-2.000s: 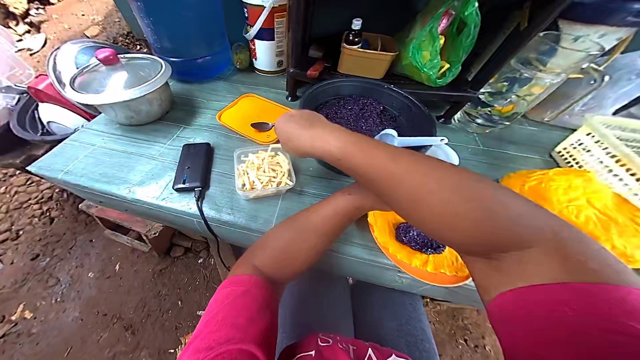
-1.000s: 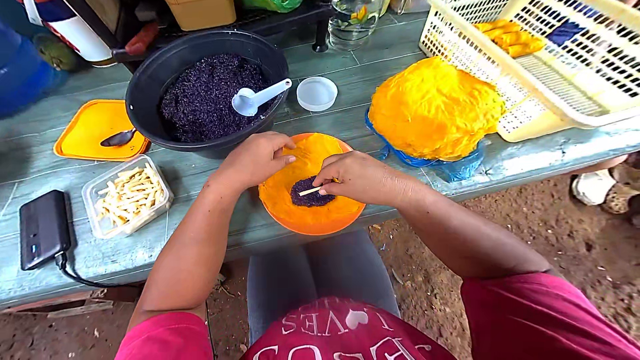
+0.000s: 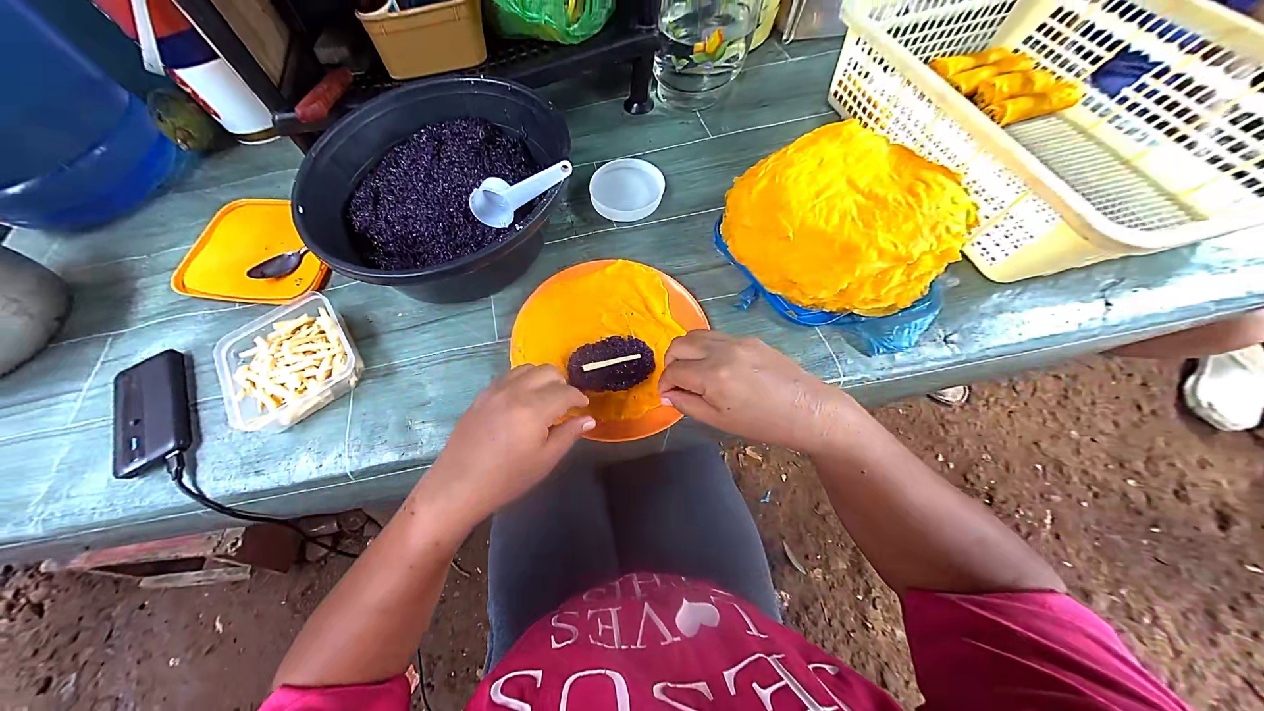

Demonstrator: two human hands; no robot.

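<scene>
A thin yellow wrapper sheet point(image 3: 583, 314) lies on an orange plate point(image 3: 688, 308) in front of me. On the sheet sits an oval mound of dark purple filling point(image 3: 640, 369), with one pale strip point(image 3: 612, 362) across its top. My left hand point(image 3: 523, 425) pinches the wrapper's edge at the left of the filling. My right hand point(image 3: 741, 385) pinches the edge at the right. Behind the plate, a black basin point(image 3: 494, 276) holds more purple filling and a white plastic scoop point(image 3: 518, 193). A stack of yellow wrappers point(image 3: 849, 217) rests on blue plastic to the right.
A clear tub point(image 3: 291, 360) of pale strips, a black power bank point(image 3: 153, 413) with a cable, and an orange lid point(image 3: 232, 252) with a spoon point(image 3: 276, 265) are at left. Behind is a round white lid point(image 3: 627, 190). A cream plastic basket point(image 3: 1037, 212) holding yellow rolls stands at right.
My right hand has let go of the pale strip, which now lies on the filling. Both hands have moved to the wrapper's edges. Two seconds ago, one hand was near the tub of strips.
</scene>
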